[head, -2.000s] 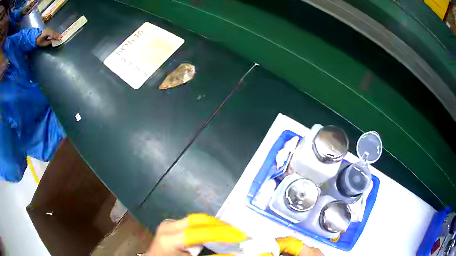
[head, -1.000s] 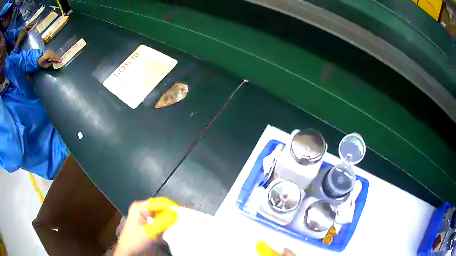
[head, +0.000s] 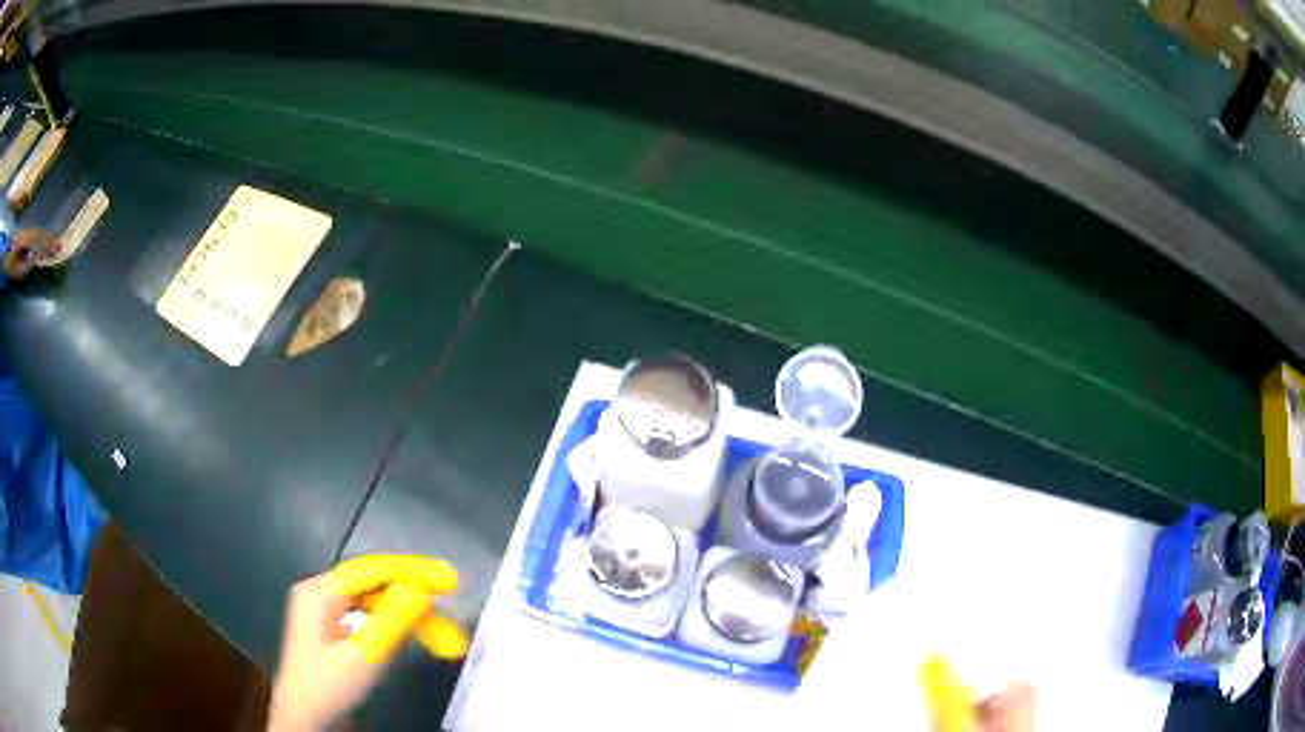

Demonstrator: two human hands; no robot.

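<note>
My left hand (head: 358, 636) is over the dark bench at the bottom left, with yellow finger cots on. Its fingers are curled together, with a small white scrap (head: 354, 621) showing between them. My right hand (head: 980, 704) is at the bottom edge over the white mat (head: 1030, 572), mostly cut off and blurred. One yellow-covered finger shows; whether it holds anything is hidden. Between and beyond the hands, a blue tray (head: 658, 656) on the mat holds metal-topped bottles (head: 631, 552), a bottle with its clear lid (head: 820, 391) flipped open, and white cloths.
A second blue tray (head: 1171, 594) with bottles stands at the right. A yellow box (head: 1277, 443) is at the right edge. The green belt (head: 716, 200) curves behind. A printed sheet (head: 243, 272) and brown patch (head: 326, 318) lie left. A person's hand (head: 29, 253) shows at the far left.
The view has swung right, so the tray and sheet sit further left and the right-hand tray shows more fully. My hands are further apart, and my left fingers are closer together.
</note>
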